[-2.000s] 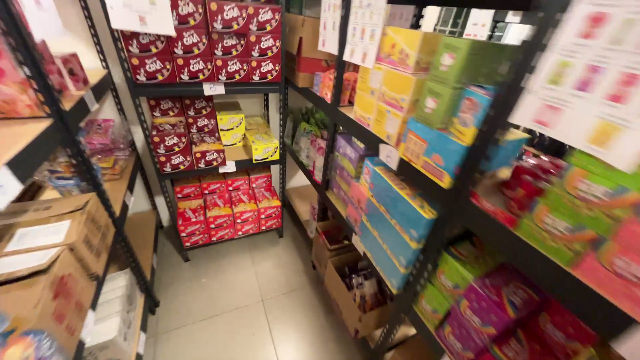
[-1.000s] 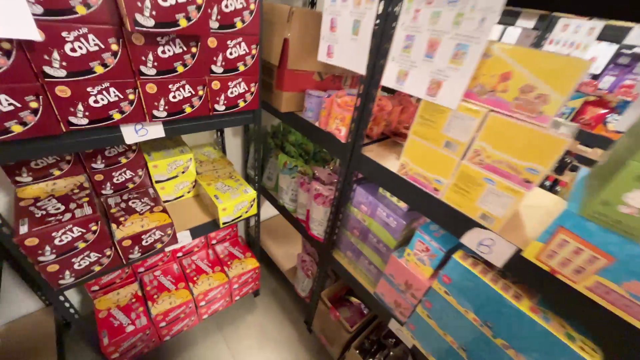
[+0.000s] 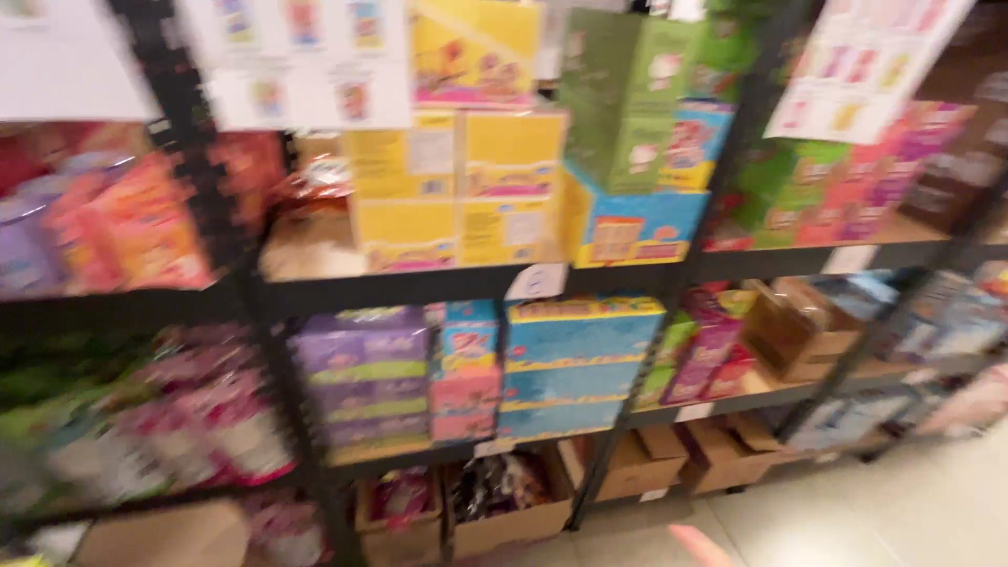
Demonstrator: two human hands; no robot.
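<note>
One blurred fingertip of what appears to be my right hand (image 3: 698, 545) shows at the bottom edge, over the tiled floor; the rest of that hand is out of frame, so whether it holds anything is hidden. My left hand is not in view. Beyond the fingertip stand open cardboard boxes (image 3: 728, 453) on the lowest shelf. Above them, yellow cartons (image 3: 512, 153), green cartons (image 3: 602, 94) and stacked blue boxes (image 3: 583, 374) fill the metal rack. Purple boxes (image 3: 362, 378) stand beside pink ones (image 3: 465, 402).
Black rack uprights (image 3: 291, 409) and shelf edges (image 3: 409, 285) cross the view. Printed picture sheets (image 3: 307, 63) hang from the upper rack. Bagged sweets (image 3: 130, 228) lie at the left, and pale floor tiles (image 3: 858, 520) spread at the lower right.
The view has swung right, away from the maroon and red boxes, and now faces the side rack. A fingertip has come into view at the bottom.
</note>
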